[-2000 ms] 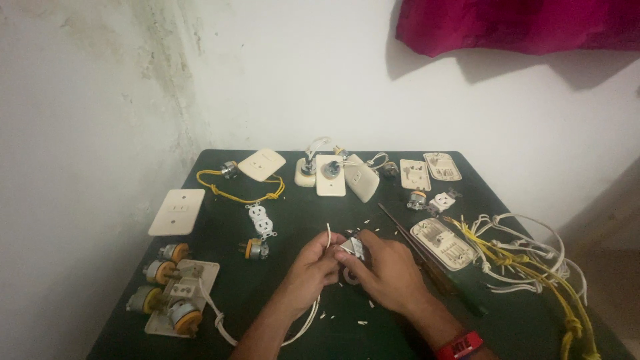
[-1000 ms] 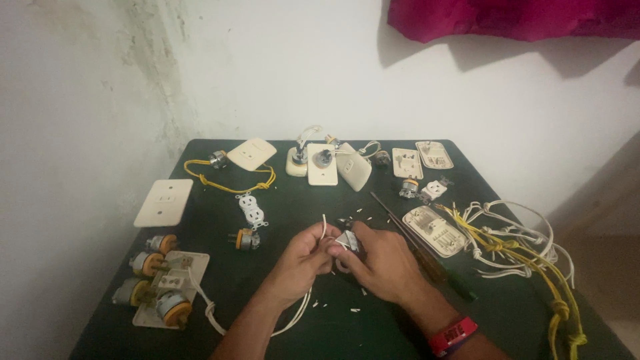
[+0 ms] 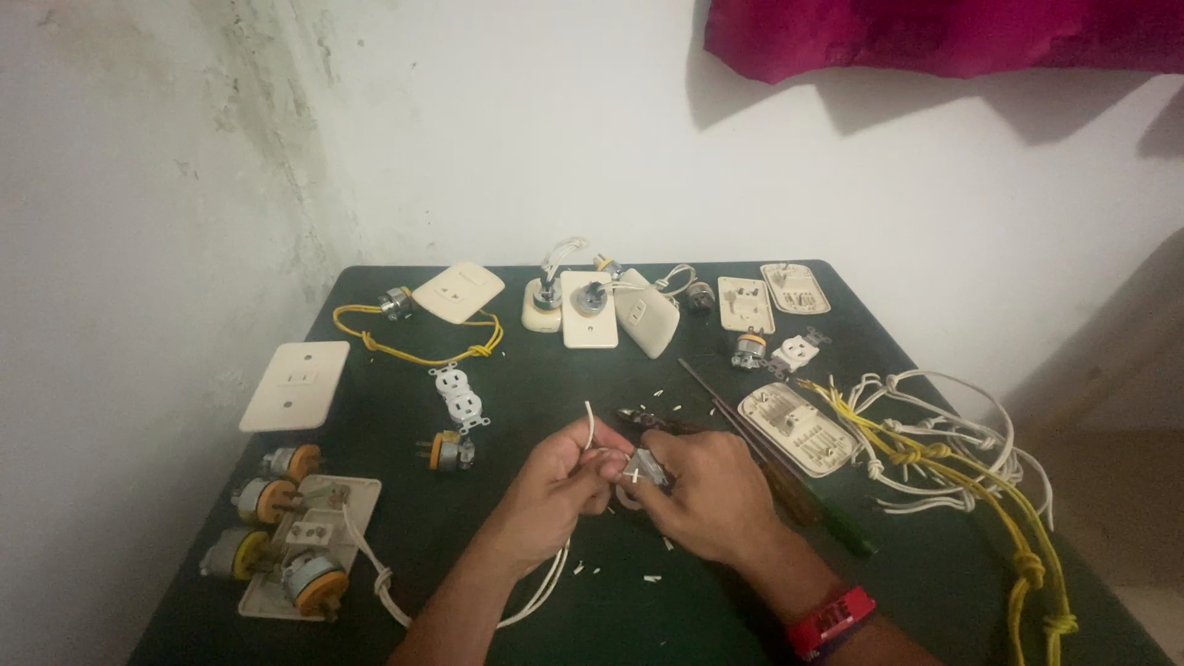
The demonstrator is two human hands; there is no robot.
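Note:
My left hand (image 3: pixel 564 490) pinches a white electrical cord, whose one free end (image 3: pixel 589 425) stands up above the fingers. The cord loops down behind my left forearm to a cream wall plate (image 3: pixel 361 504) at the left. My right hand (image 3: pixel 708 495) grips a small grey and white object (image 3: pixel 647 467), partly hidden by its fingers; its kind I cannot tell. Both hands meet over the middle of the dark green table. Dark-jawed pliers (image 3: pixel 638 418) lie just beyond my right hand. Short white scraps of insulation (image 3: pixel 652 579) lie around the hands.
Several orange-ringed plugs (image 3: pixel 314 583) rest on the cream plate. A white duplex receptacle (image 3: pixel 460 396) and a plug (image 3: pixel 447 452) lie beyond my left hand. Screwdrivers (image 3: pixel 786 486), an open outlet housing (image 3: pixel 797 428) and knotted yellow cords (image 3: pixel 1027 564) lie right. More outlets (image 3: pixel 589 324) stand at the back.
The pliers' jaws now show beyond my right hand, which has shifted slightly. My left hand still holds the white cord close to the right.

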